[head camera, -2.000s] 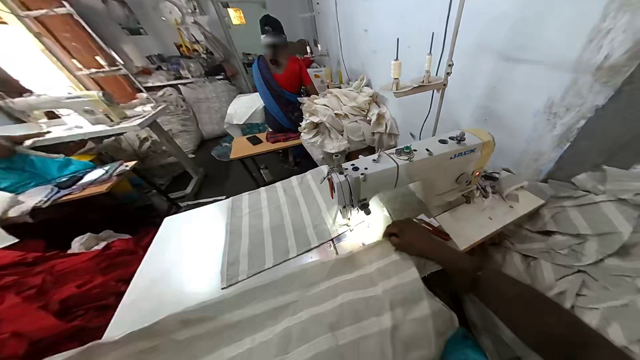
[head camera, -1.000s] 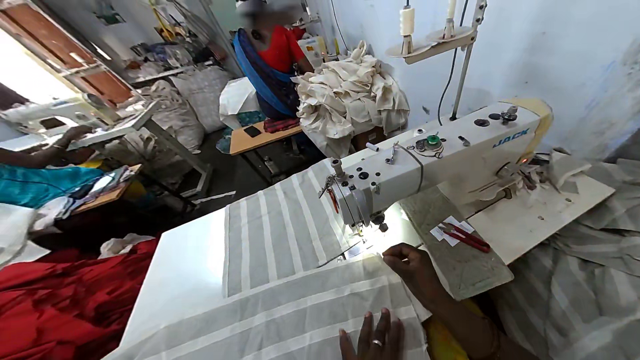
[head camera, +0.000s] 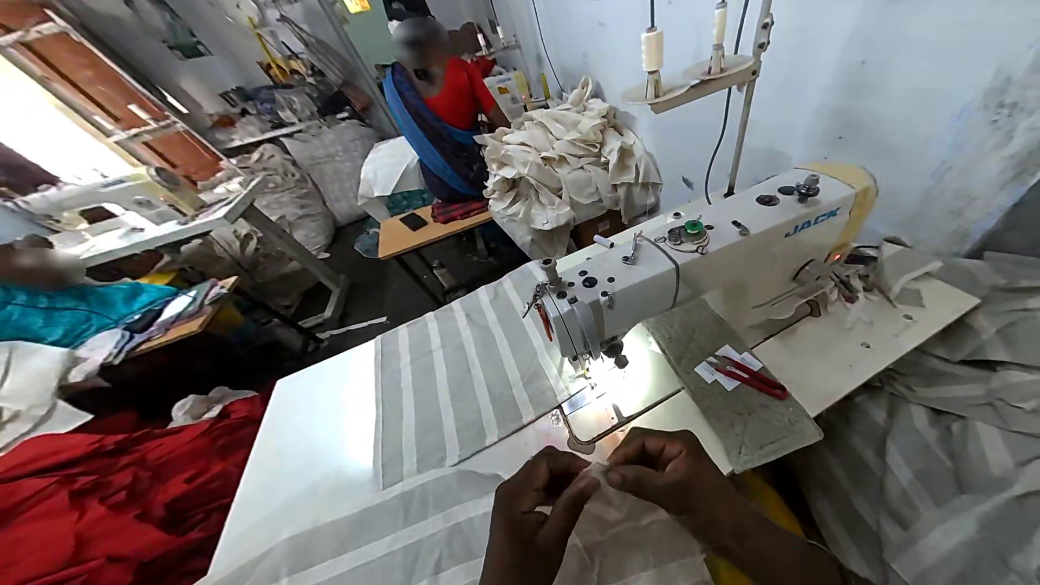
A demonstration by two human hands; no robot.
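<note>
My left hand (head camera: 540,508) and my right hand (head camera: 662,475) meet at the front of the table, fingertips pinching the edge of a grey-and-white striped cloth (head camera: 390,532) between them. The cloth spreads to the left over the white sewing table (head camera: 317,431). Just beyond my hands stands a Jack industrial sewing machine (head camera: 715,244), its lamp lighting the needle area. A second striped panel (head camera: 463,374) lies flat to the left of the needle. Red-handled thread snips (head camera: 751,378) rest on small white labels upon a grey pad (head camera: 707,349) at the right.
Striped cloth (head camera: 934,422) is heaped at the right, red cloth (head camera: 122,496) at the lower left. Behind the machine are a cream cloth pile (head camera: 577,154), a thread stand (head camera: 699,85) and a person in red and blue. Another person in teal sits at the far left near a second machine (head camera: 122,203).
My left hand, flat on the striped cloth a second ago, has risen to meet my right hand at the cloth's edge. My right hand is now a little farther from the needle.
</note>
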